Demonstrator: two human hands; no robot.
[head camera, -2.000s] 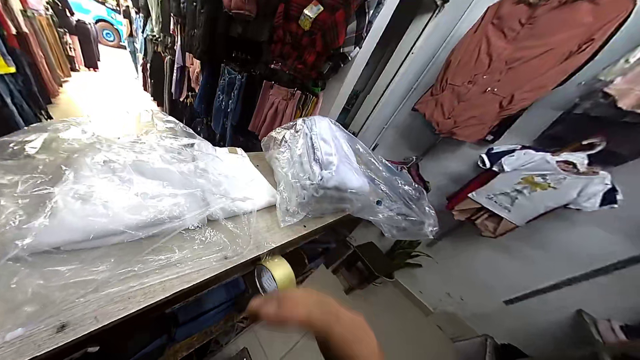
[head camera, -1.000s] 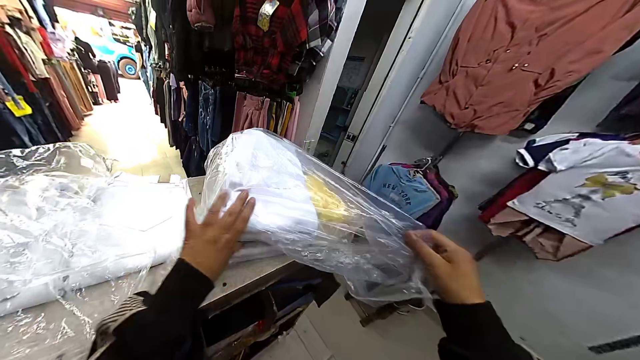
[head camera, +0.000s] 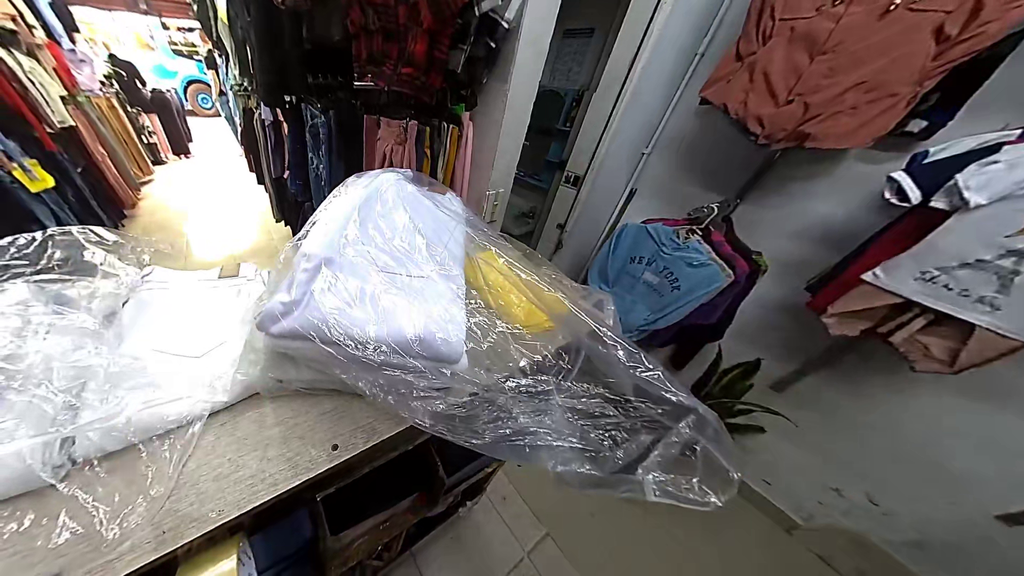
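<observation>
Neither my left hand nor my right hand is in the view now. Folded white garments (head camera: 376, 280) lie inside a clear plastic bag (head camera: 592, 400) on the end of the wooden counter (head camera: 320, 448). Beside them, in the same bag, shows something yellow (head camera: 512, 292). The loose end of the bag hangs over the counter's right edge. To the left, white jeans (head camera: 188, 312) with a visible back pocket lie under or in another clear plastic sheet or bag (head camera: 64, 344), touching the first bundle.
Open shelves (head camera: 384, 496) with dark contents sit under the counter. Racks of trousers (head camera: 312, 152) stand behind it. At right, a blue T-shirt (head camera: 660, 276) and other clothes hang on the grey wall above a green plant (head camera: 728, 392). A tiled floor (head camera: 488, 536) lies below.
Both hands, which were on the clear bag one second ago, have left the view. The yellow thing in the bag, seen then too, remains beside the white garments.
</observation>
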